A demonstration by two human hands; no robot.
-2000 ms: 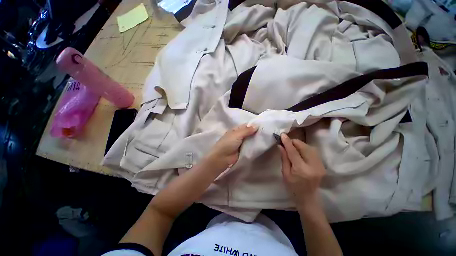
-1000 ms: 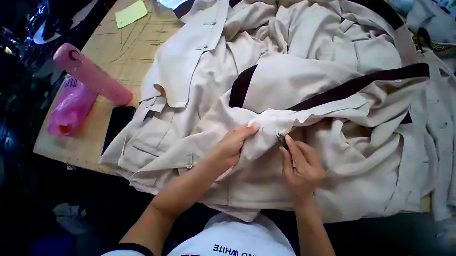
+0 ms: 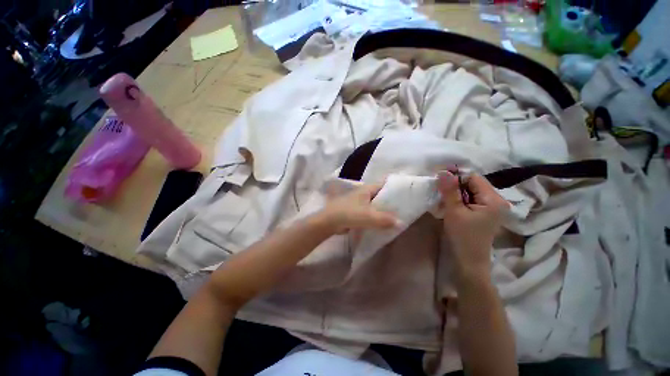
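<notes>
The cream jacket (image 3: 389,283) lies heaped over the table in front of me. My left hand (image 3: 360,209) grips the raised edge of a cream flap (image 3: 405,189), which has small stitched marks on it. My right hand (image 3: 470,205) holds the right end of the same edge between thumb and fingers. The dark thread snips (image 3: 464,188) are partly hidden in my right hand. A dark band (image 3: 547,173) runs out to the right behind my right hand, and another short dark band (image 3: 358,160) shows above my left hand.
A pink bottle (image 3: 150,121), a pink plastic bag (image 3: 106,160) and a black phone-like object (image 3: 170,202) are on the left of the table (image 3: 158,70). A yellow note (image 3: 214,42) and clear plastic packets (image 3: 330,20) lie further back. More cream garments (image 3: 632,242) lie on the right.
The view has tilted up. My right hand has moved up and right onto the flap's edge. My left hand is flatter, and the flap is lifted and turned.
</notes>
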